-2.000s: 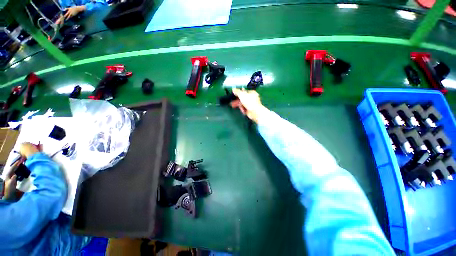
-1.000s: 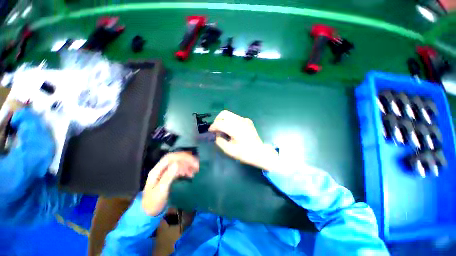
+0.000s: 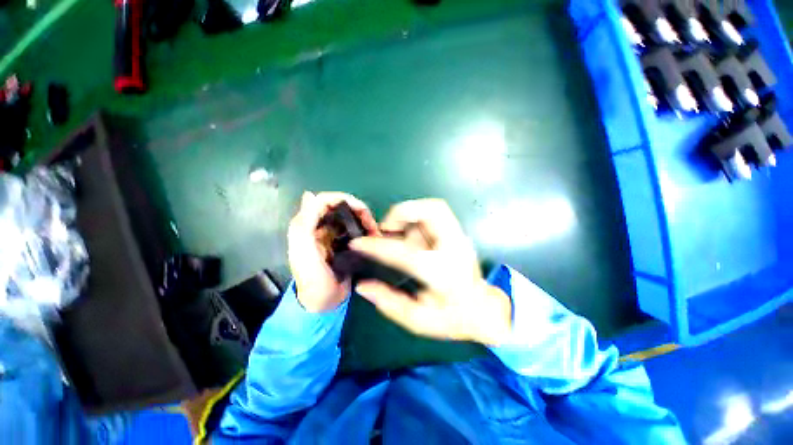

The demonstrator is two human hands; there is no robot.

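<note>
My left hand [image 3: 317, 261] is closed around a black plastic part [image 3: 344, 233] above the green mat, in front of my body. My right hand [image 3: 439, 278] meets it from the right, and its fingers hold a dark, blurred black piece [image 3: 387, 268] against or close to that part. Where the two pieces meet is blurred and partly hidden by the fingers. Loose black parts [image 3: 228, 322] lie in a small pile to the left of my left hand, beside the black tray.
The black tray [image 3: 130, 261] stands at left with a crumpled clear bag [image 3: 39, 243] over it. The blue bin [image 3: 645, 217] at right holds rows of black bracket parts [image 3: 696, 74]. A red-and-black unit [image 3: 129, 48] lies at the upper left. Part of a blue sleeve shows at the left edge.
The view has tilted down and turned. My left hand has come from the pile with a black part, and my right hand has moved in, so both now work together over the mat.
</note>
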